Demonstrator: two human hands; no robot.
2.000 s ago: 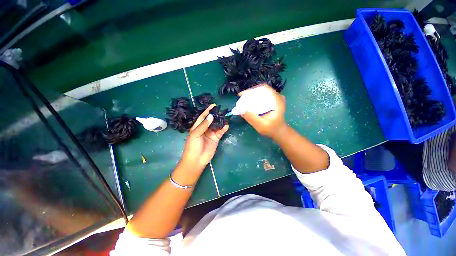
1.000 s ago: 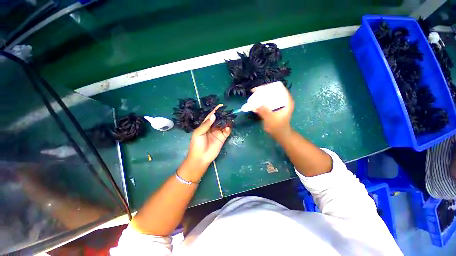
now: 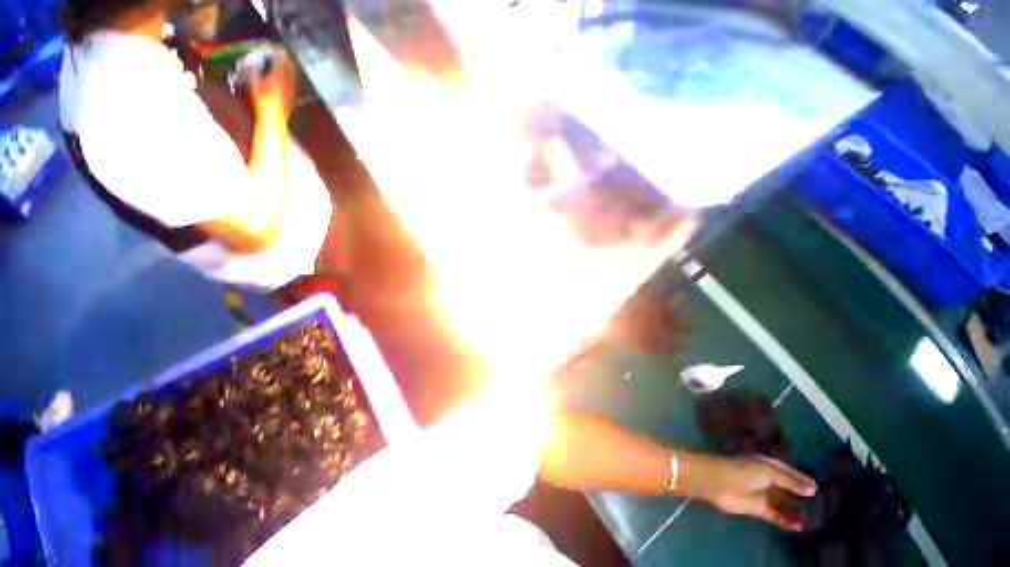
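My left hand (image 3: 764,490) reaches over the green bench at the lower right, with a bracelet on the wrist. Its fingers are curved around something dark, but glare and blur hide whether a black piece is held. A small cluster of black pieces (image 3: 737,419) lies just behind the hand. A larger dark heap of black pieces (image 3: 864,498) is beyond the fingertips, partly lost in shadow. A white glue bottle (image 3: 710,377) lies on the bench on the far side of the small cluster. My right hand is not in view.
A pale-rimmed blue crate (image 3: 382,382) of brown-gold pieces is at the lower left. A person (image 3: 166,144) in white works at upper left. Strong glare covers the middle around the lit enclosure (image 3: 720,133). Blue crates (image 3: 925,249) with dark and white contents are at upper right.
The view has swung to the left, bringing in the brown-gold crate and the person. My right hand and its white bottle have left the view. My left hand is now at lower right.
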